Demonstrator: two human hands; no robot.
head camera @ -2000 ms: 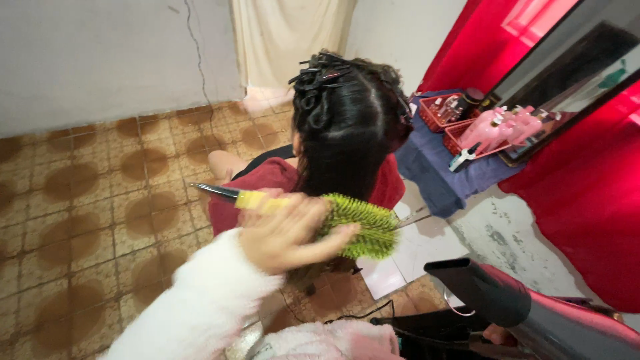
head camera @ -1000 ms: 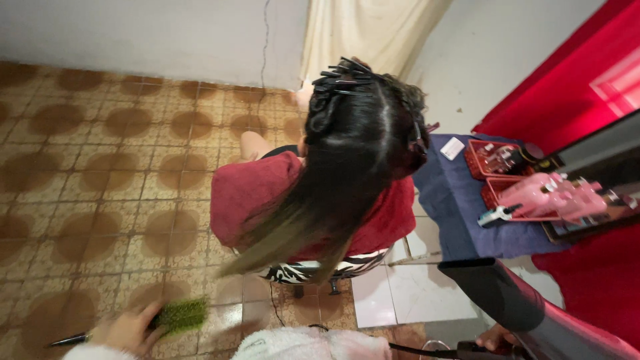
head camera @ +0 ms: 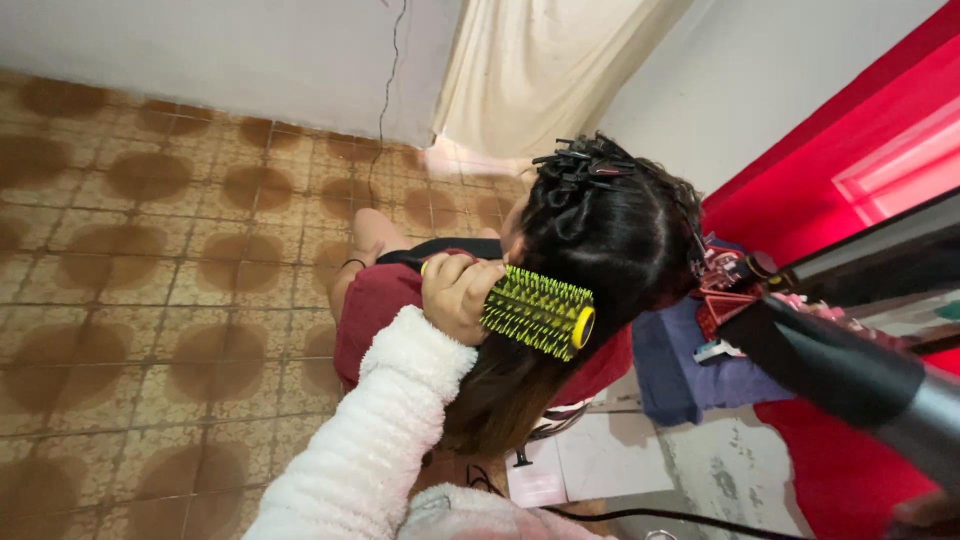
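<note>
My left hand (head camera: 459, 296), in a fluffy white sleeve, grips a round hair brush (head camera: 536, 311) with yellow-green bristles. The brush lies against the long dark hair (head camera: 510, 382) of a seated person, just below the back of the head. Black clips (head camera: 589, 161) hold sections of hair on top of the head. A dark red towel (head camera: 375, 322) covers the person's shoulders. At the lower right edge my right hand (head camera: 926, 517) is dim and partly cut off, closed at the hair dryer (head camera: 840, 367), whose black nozzle points toward the hair.
Right of the person, a blue cloth (head camera: 675, 367) covers a surface with a red basket (head camera: 720, 307) and pink bottles. A mirror (head camera: 885, 277) stands behind them by a red curtain (head camera: 840, 465). A black cord (head camera: 645, 514) runs along the bottom. Patterned tiles (head camera: 217, 360) cover the floor.
My left hand has moved with the brush from the lower left up to the hair near the head. The dryer's nozzle has moved up, closer to the head.
</note>
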